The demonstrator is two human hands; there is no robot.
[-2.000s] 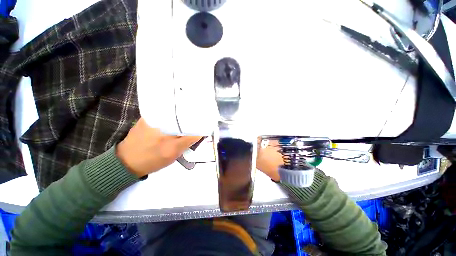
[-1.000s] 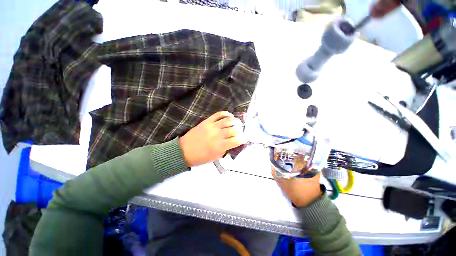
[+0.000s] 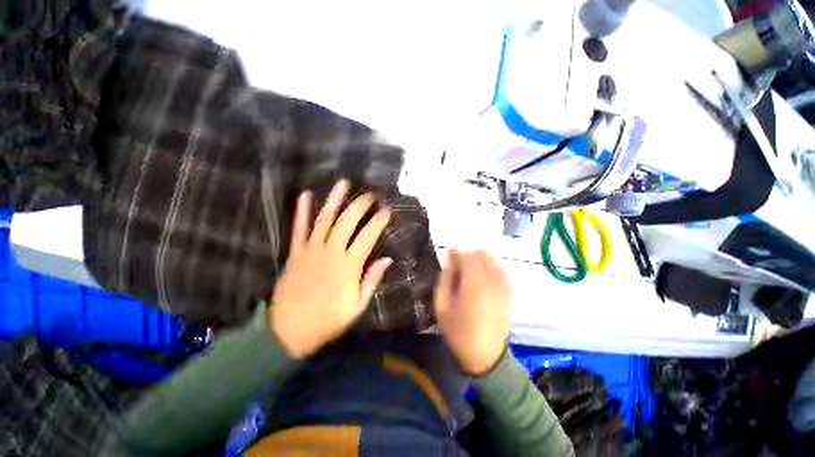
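The dark plaid garment piece (image 3: 205, 187) lies spread over the left of the white table and down to its front edge. My left hand (image 3: 326, 277) lies flat on it, palm down with fingers apart, holding nothing. My right hand (image 3: 475, 303) is at the cloth's right edge, fingers curled and blurred; whether it pinches the cloth cannot be told. The white sewing machine head (image 3: 545, 116) with a blue stripe stands to the right of the cloth. The needle area under its end is too small to make out.
Green and yellow loops (image 3: 565, 248) lie right of the needle area. A black strap (image 3: 715, 192) is around the machine arm. More plaid cloth (image 3: 40, 116) is heaped at the far left. Blue crates (image 3: 54, 308) with dark cloth are below the table's front edge.
Both hands have come away from the machine head toward the wearer. The plaid cloth has moved toward the front edge. My left hand has opened flat on it. The view has shifted.
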